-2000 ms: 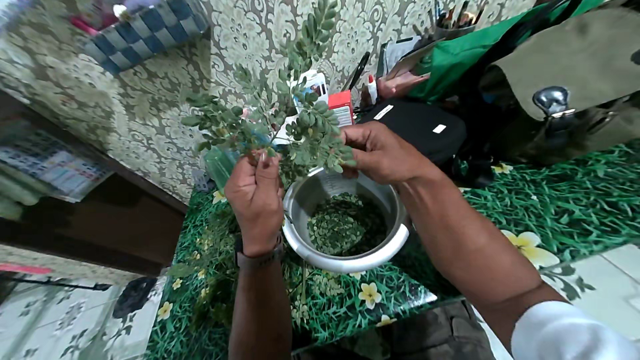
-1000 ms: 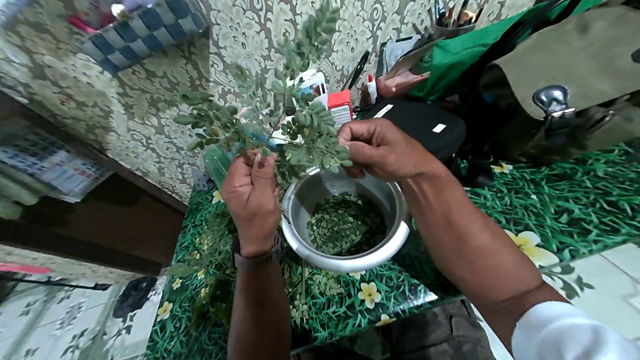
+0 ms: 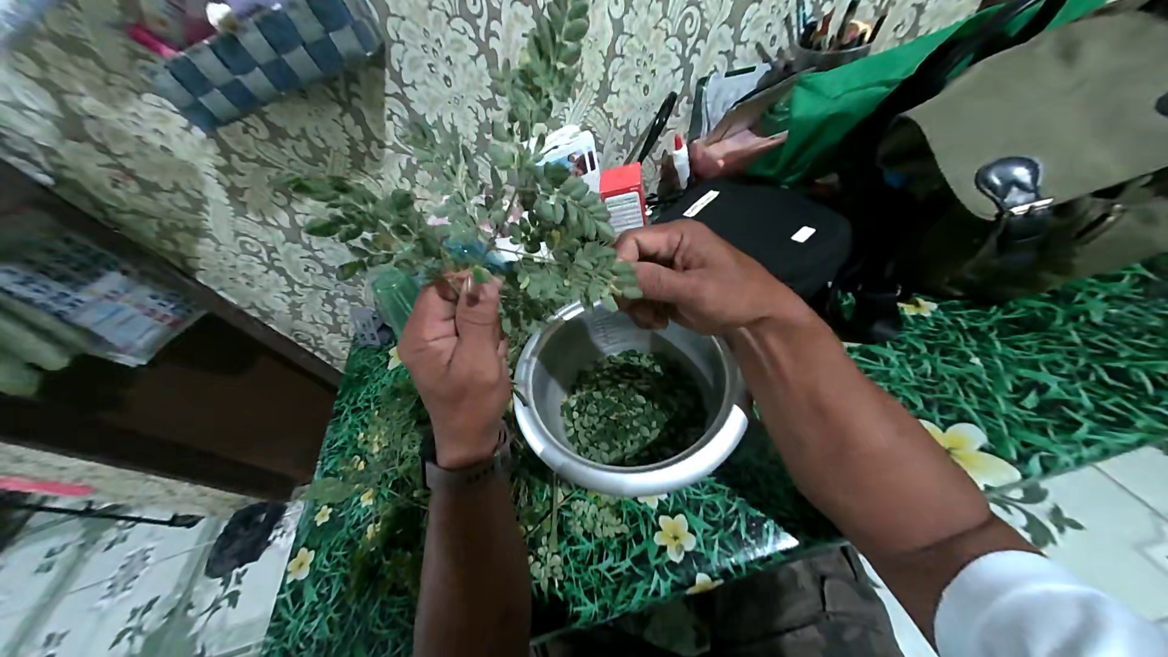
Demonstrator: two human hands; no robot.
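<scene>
My left hand (image 3: 461,365), with a dark band at the wrist, pinches the stem of a leafy green branch (image 3: 493,201) between thumb and fingers. At the branch's right side, my right hand (image 3: 698,274) has its thumb and index finger closed on the leaflets. Below and between both hands stands a round metal pot (image 3: 630,479), holding a heap of small loose green leaves (image 3: 620,415). More leafy sprigs (image 3: 388,474) lie on the table left of the pot, partly behind my left forearm.
The table has a grass-and-flower patterned cover (image 3: 1022,365). Behind the pot are a red and white box (image 3: 623,196), a black case (image 3: 762,233) and a green cup (image 3: 395,297). An olive bag (image 3: 1031,128) stands at the right; a checkered basket (image 3: 269,59) is at upper left.
</scene>
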